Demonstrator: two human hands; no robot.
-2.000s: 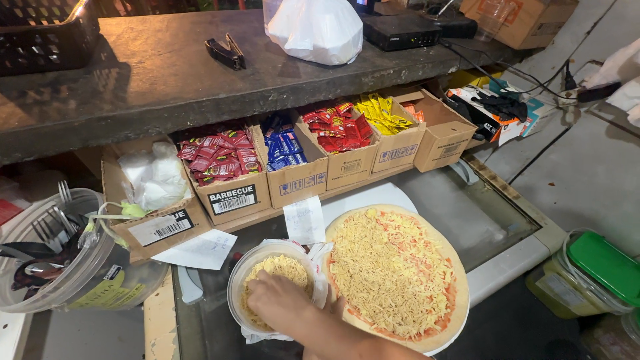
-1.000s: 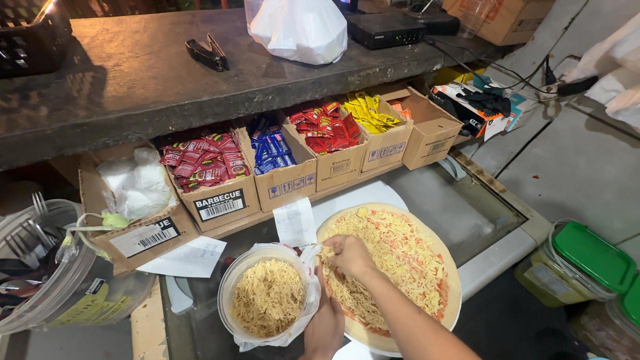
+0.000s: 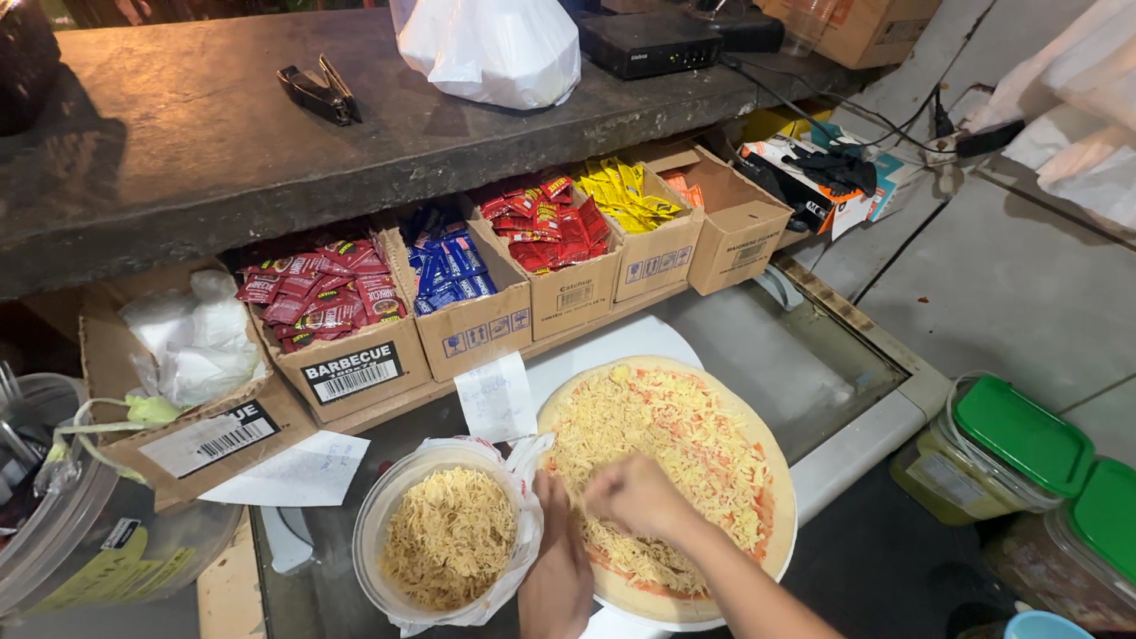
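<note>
A round of pizza dough [image 3: 781, 497] with red sauce and shredded cheese [image 3: 657, 399] lies on a white round base. Over its middle-left part is my right hand [image 3: 639, 497], fingers curled together; whether shredded topping is in them is hidden. My left hand [image 3: 555, 550] rests between the dough and a round plastic tub [image 3: 368, 541], at the tub's right side, against the plastic bag around it. Whether it grips the bag cannot be told. Shredded, light brown filling [image 3: 453, 537] fills much of the tub.
Cardboard boxes of sauce sachets [image 3: 475, 328] line the shelf behind, under a dark counter [image 3: 222, 151] with a stapler [image 3: 319, 89] and a white plastic bag [image 3: 493, 53]. Handwritten paper slips [image 3: 497, 399] lie nearby. A cutlery tub [image 3: 106, 550] stands left, green-lidded containers [image 3: 1021, 444] right.
My right hand has gone from inside the tub to over the pizza, where it has moved slightly lower since a second ago. My left hand stays beside the tub.
</note>
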